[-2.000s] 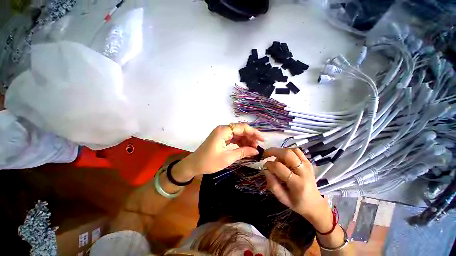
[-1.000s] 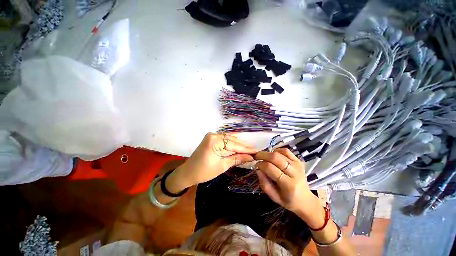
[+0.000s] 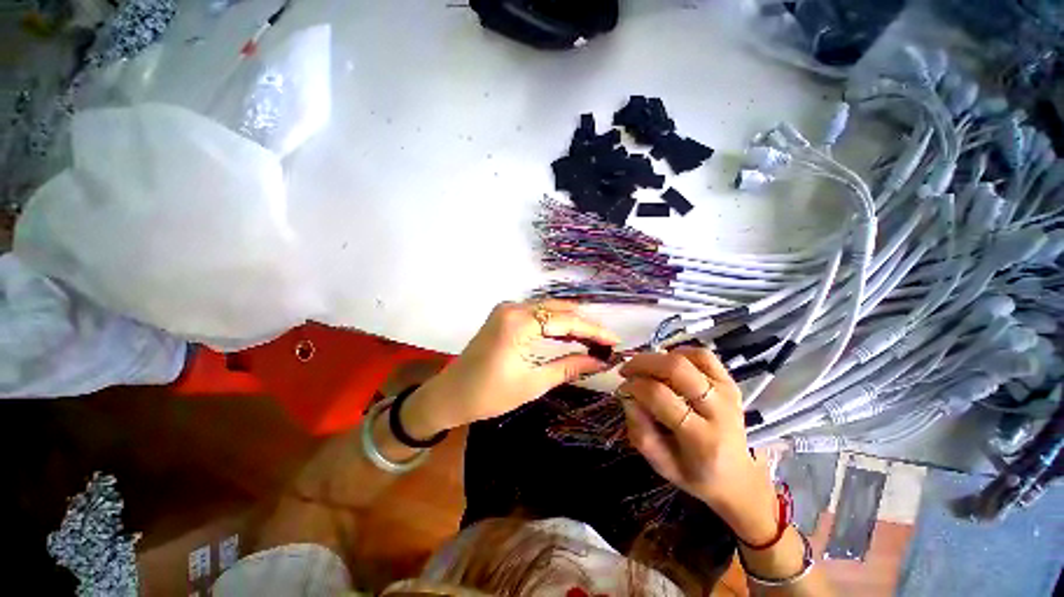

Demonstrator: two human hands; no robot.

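Note:
My left hand (image 3: 525,359) pinches a small black sleeve (image 3: 600,351) between thumb and fingertips. My right hand (image 3: 686,411), just right of it, grips a grey cable near its wire end; thin wires (image 3: 627,352) show between the two hands. The fingers hide whether the wires enter the sleeve. A heap of loose black sleeves (image 3: 607,163) lies behind my hands. Unsleeved cables with purplish wire ends (image 3: 601,247) lie in a row in front of the heap. Cables with black bands (image 3: 747,346) lie right of my right hand, and wires hang over my dark-covered lap.
A big pile of grey cables with pale connectors (image 3: 910,315) fills the right side. A black curved item (image 3: 548,21) and a clear plastic bag (image 3: 834,29) are at the back. A white bag (image 3: 169,222), a red stool (image 3: 315,379) and another person's sleeve (image 3: 82,338) are at left.
The whole view has shifted slightly. My left fingertips, close against my right hand one second ago, are now a little apart from it, and the black sleeve shows between them.

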